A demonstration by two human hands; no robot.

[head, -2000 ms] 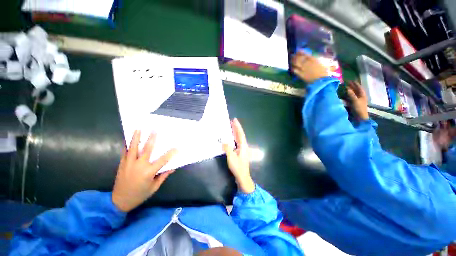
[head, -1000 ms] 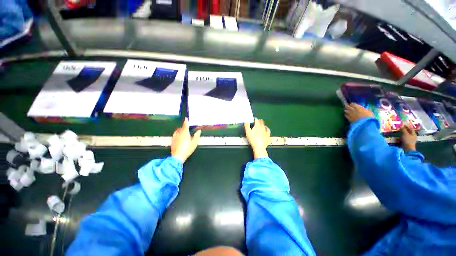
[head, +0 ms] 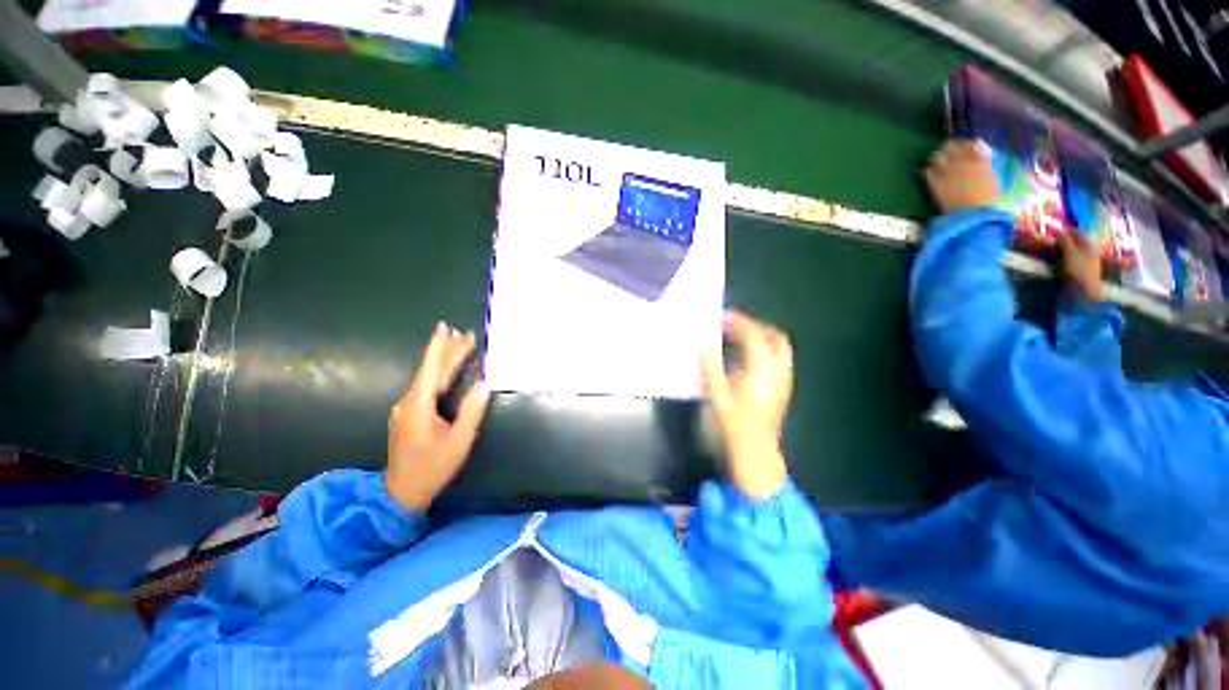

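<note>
A white tablet box [head: 600, 330] marked "T10L", with a dark tablet-and-keyboard picture, lies lid up in front of me, its far part over the pale edge strip. My left hand [head: 434, 418] is at its lower left corner, thumb at the edge and fingers spread. My right hand [head: 749, 398] is at its lower right edge, with thumb and fingers at the side. Both hands hold the box by its sides. No sticker can be made out in either hand.
White liner curls [head: 223, 135] lie at the left on the dark green worktop [head: 351, 310]. More white boxes [head: 337, 24] lie on the green belt [head: 647, 81] at the upper left. At the right, a blue-sleeved person [head: 1065, 445] handles colourful boxes [head: 1018, 155].
My hands moved back from the belt to the worktop, and a white box now lies between them. The boxes on the belt appear at the upper left, as the view has tilted down.
</note>
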